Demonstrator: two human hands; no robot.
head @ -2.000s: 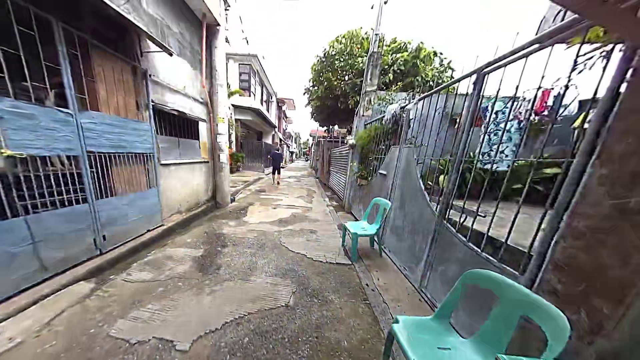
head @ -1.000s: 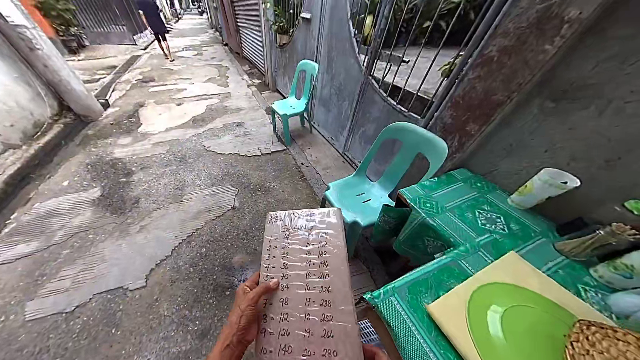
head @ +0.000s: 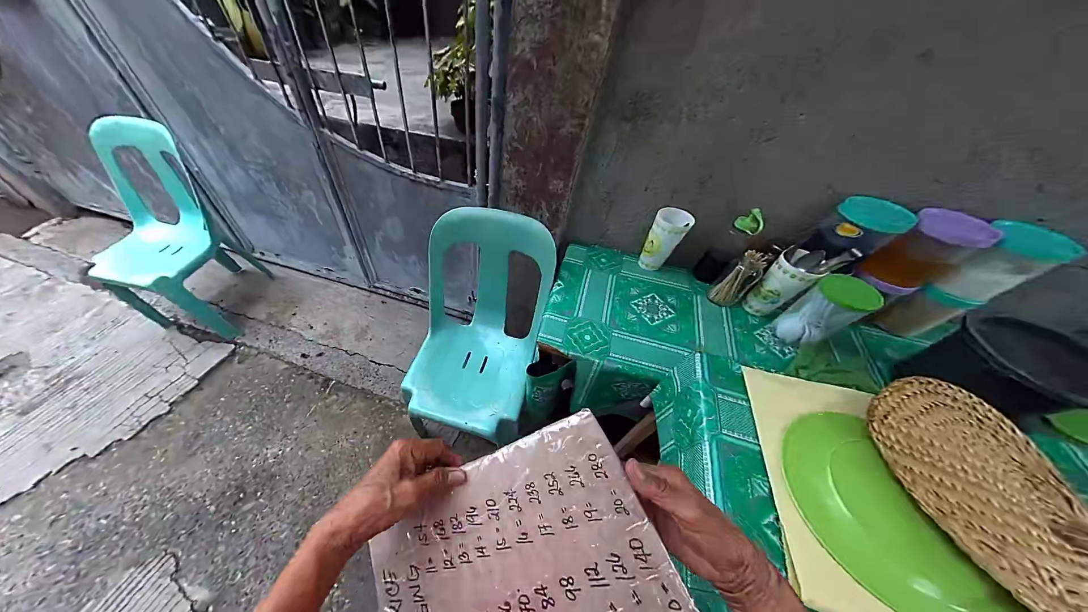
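A plastic-wrapped cardboard sheet (head: 527,527) with handwritten rows of numbers is tilted at the bottom centre. My left hand (head: 412,484) grips its upper left edge, thumb on top. My right hand (head: 688,518) holds its right edge, thumb along the side. Just beyond the sheet stands a teal plastic chair (head: 476,382). To the right is a table with a green patterned cover (head: 646,314). On it, near my right hand, a green plastic lid or plate (head: 867,510) and a woven mat (head: 977,476) lie over a cream board (head: 765,416).
A second teal chair (head: 153,246) stands by the metal gate (head: 408,221). Against the wall, the table holds a patterned cup (head: 665,238), a cup of utensils (head: 782,280), wooden sticks (head: 738,279), lidded containers (head: 960,246) and a black container (head: 1020,357).
The view has swung right and down towards the table. The cardboard sheet, upright one second ago, is turned sideways. My right hand, barely visible then, shows clearly on its edge.
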